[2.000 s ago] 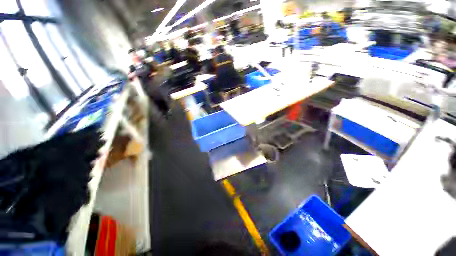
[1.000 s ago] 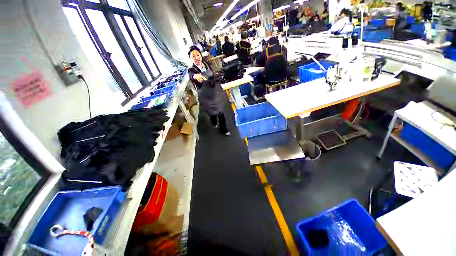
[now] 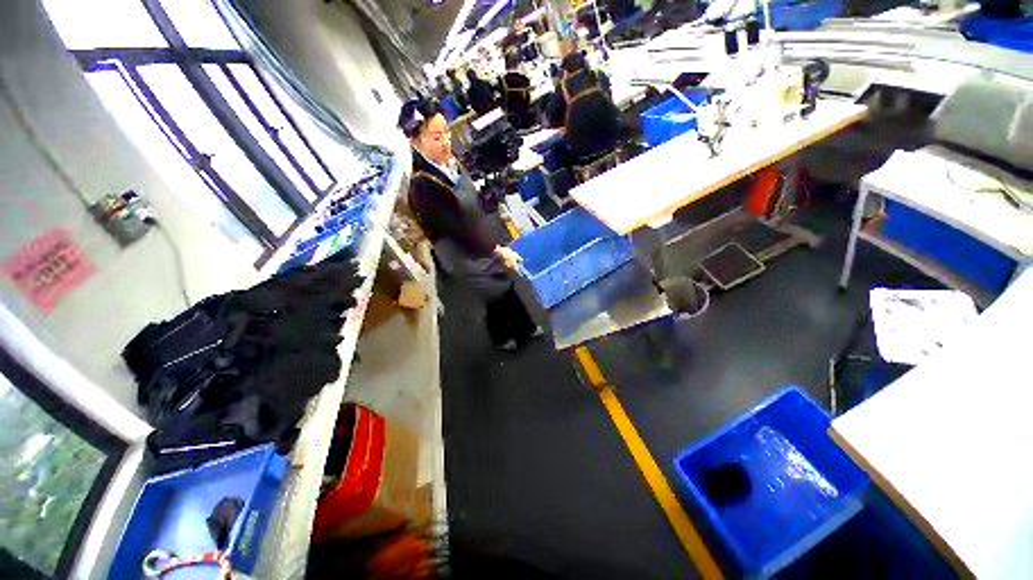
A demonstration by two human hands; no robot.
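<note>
Neither of my hands is in the picture. A blue plastic bin (image 3: pixel 810 482) lies nearest in front, at the lower right beside the white table (image 3: pixel 963 436), with a small dark piece (image 3: pixel 726 485) inside. A second blue bin (image 3: pixel 255 487) stands on the left shelf and holds a small dark piece (image 3: pixel 225 519) and a red-and-white ring-shaped item. A heap of black work pieces (image 3: pixel 255 351) with pale lines lies on the shelf behind that bin.
A person (image 3: pixel 464 227) stands in the aisle, a hand at a blue bin (image 3: pixel 575 258) beside a sewing table (image 3: pixel 691 176). A yellow floor line (image 3: pixel 640 453) runs along the aisle. An orange-red bag (image 3: pixel 360 470) sits under the left shelf.
The view has shifted from its earlier blurred angle. The person in the aisle has come closer, and their hand has moved from raised down to the blue bin.
</note>
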